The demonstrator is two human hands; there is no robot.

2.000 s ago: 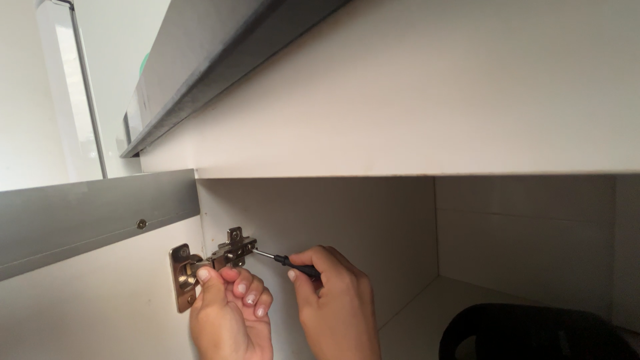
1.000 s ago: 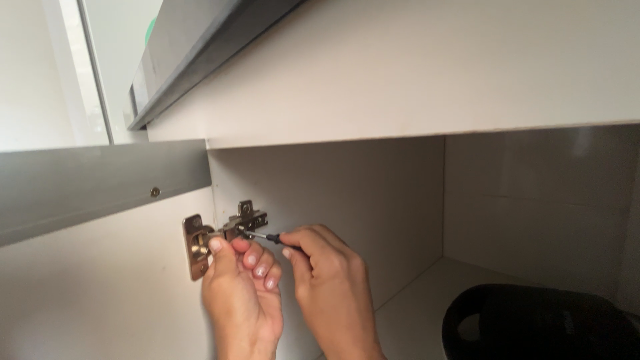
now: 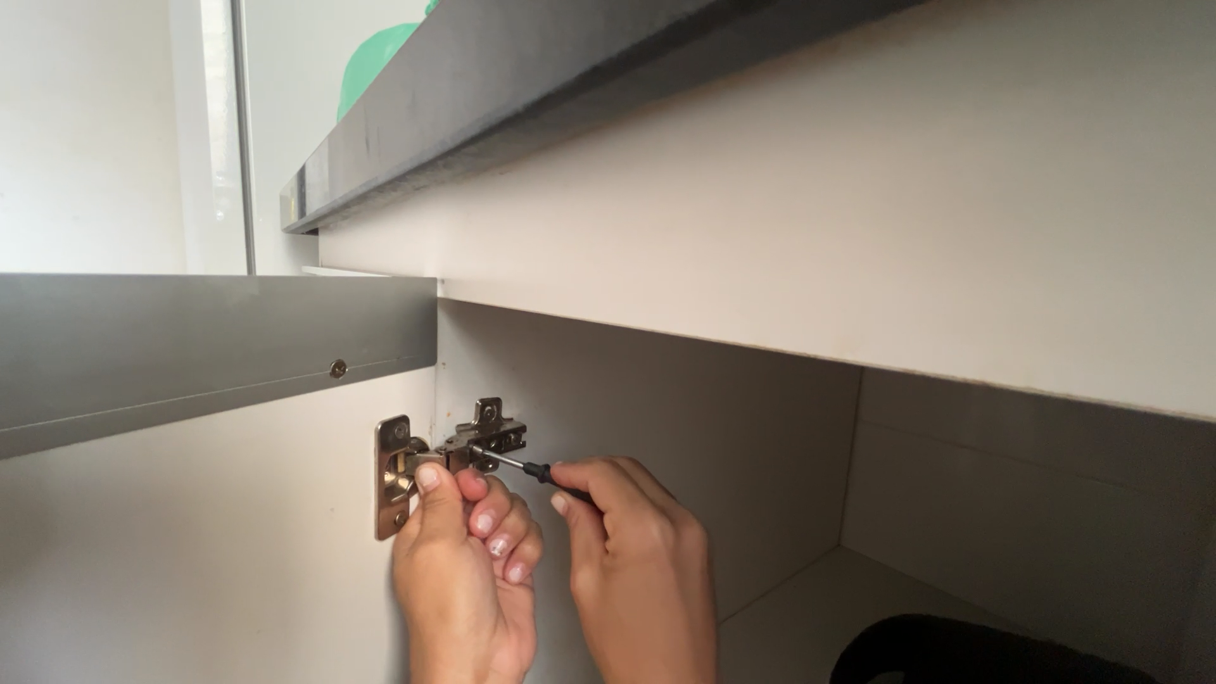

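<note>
A metal concealed cabinet hinge (image 3: 456,454) joins the open white door (image 3: 218,551) to the cabinet's inner side wall (image 3: 655,399). My left hand (image 3: 465,570) pinches the hinge arm from below, thumb near the cup plate on the door. Between the thumb and fingers of my right hand (image 3: 636,560) is a small screwdriver (image 3: 537,471) with a black handle. Its thin shaft points left, and the tip meets the hinge arm close to a screw. The fingers of my left hand partly cover the arm's underside.
A grey metal strip (image 3: 190,332) with a screw runs along the door's top. Above the opening are a white panel (image 3: 807,228) and a dark countertop edge (image 3: 532,95). Something green (image 3: 375,66) stands on top. A black object (image 3: 959,651) lies inside the cabinet at lower right.
The screwdriver tip has moved left along the hinge arm, from its inner end to nearer my left hand's fingers. My left hand keeps its hold. The view has shifted slightly.
</note>
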